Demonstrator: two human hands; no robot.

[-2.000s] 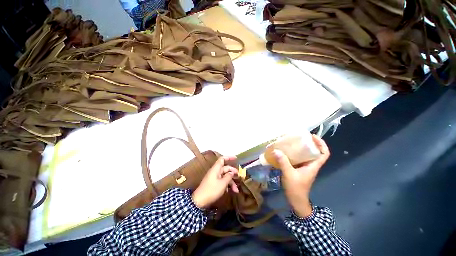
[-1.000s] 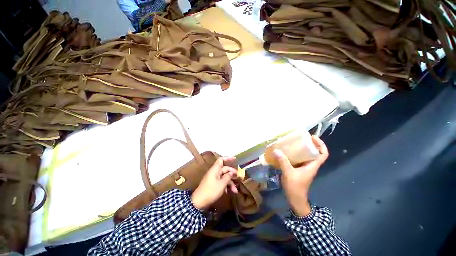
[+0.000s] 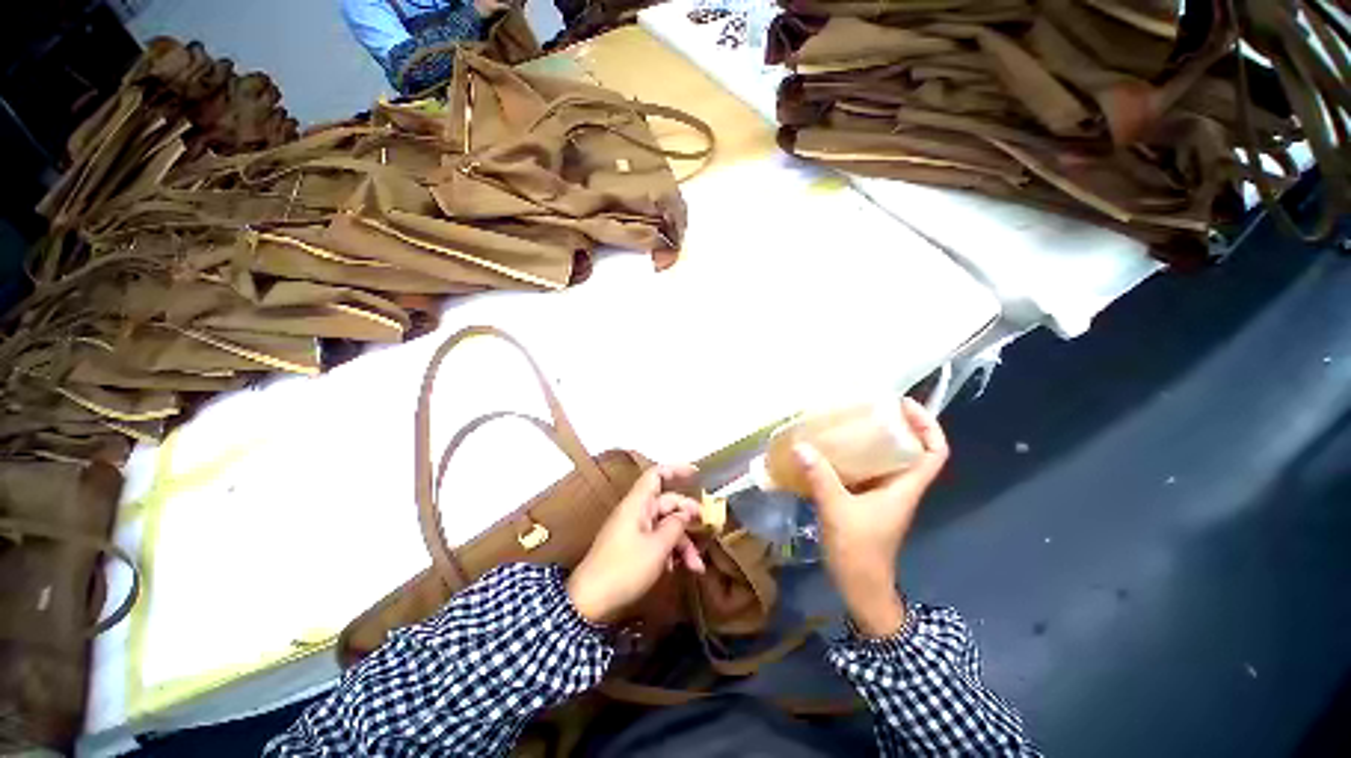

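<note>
A brown handbag lies at the table's near edge, its two handles standing up over the white sheet and a gold piece at its front. My left hand is on the bag's right end, fingers at a small yellow zipper end. My right hand holds a translucent glue bottle with amber contents, tilted, its pale nozzle pointing left at the zipper end. Whether the nozzle touches it, I cannot tell.
A long row of overlapping brown bags lies across the far left. A high pile of brown bags is at the far right. A clear plastic piece hangs below the bottle. A person's blue sleeve shows at the top.
My right hand and the bottle have moved slightly left, bringing the nozzle closer to the yellow zipper end. My left hand has stayed in nearly the same place.
</note>
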